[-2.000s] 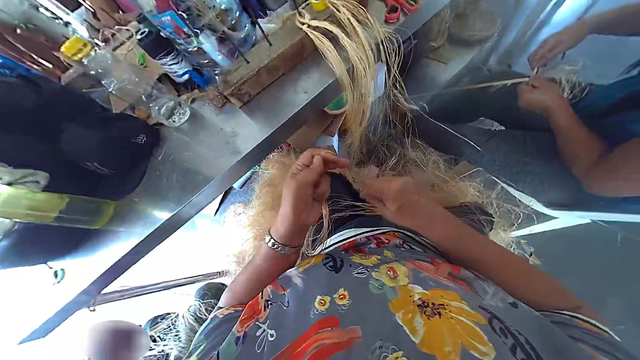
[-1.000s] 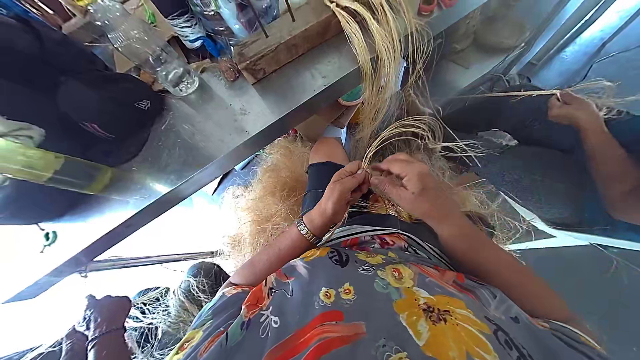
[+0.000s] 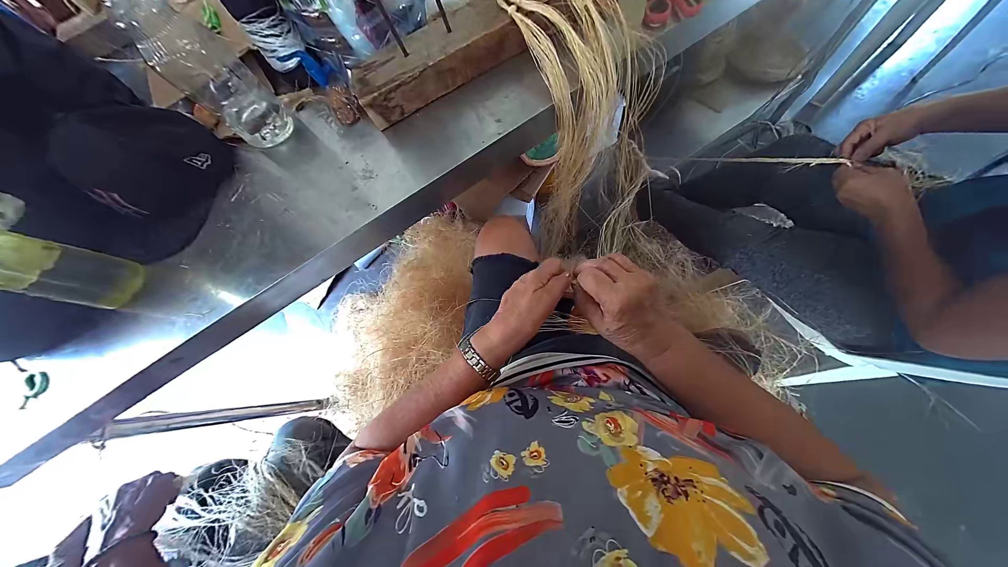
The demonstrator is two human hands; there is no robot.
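Note:
My left hand (image 3: 529, 305), with a metal-banded watch (image 3: 477, 359) at the wrist, pinches thin plant fibers above my lap. Close against it, my right hand (image 3: 618, 299) grips the same fibers with bent fingers; the exact pinch point is mostly hidden. Loose tan fiber (image 3: 417, 315) lies in a fluffy heap to the left of my knee, and more fiber (image 3: 709, 315) spreads beside my right forearm. A hank of long pale strands (image 3: 571, 102) hangs over the table edge in front of my hands.
On the metal table (image 3: 331, 189) are a wooden block (image 3: 441, 59) with metal pins, a clear plastic bottle (image 3: 256, 106) and a dark cap (image 3: 134, 173). At the right, a co-worker's hands (image 3: 874, 169) hold a fiber strand. Another person's hand (image 3: 130, 512) shows at the bottom left.
The curved bundle of strands that rose above my hands one second ago no longer stands up there. The co-worker at the right has both hands together on a strand; one second ago one showed.

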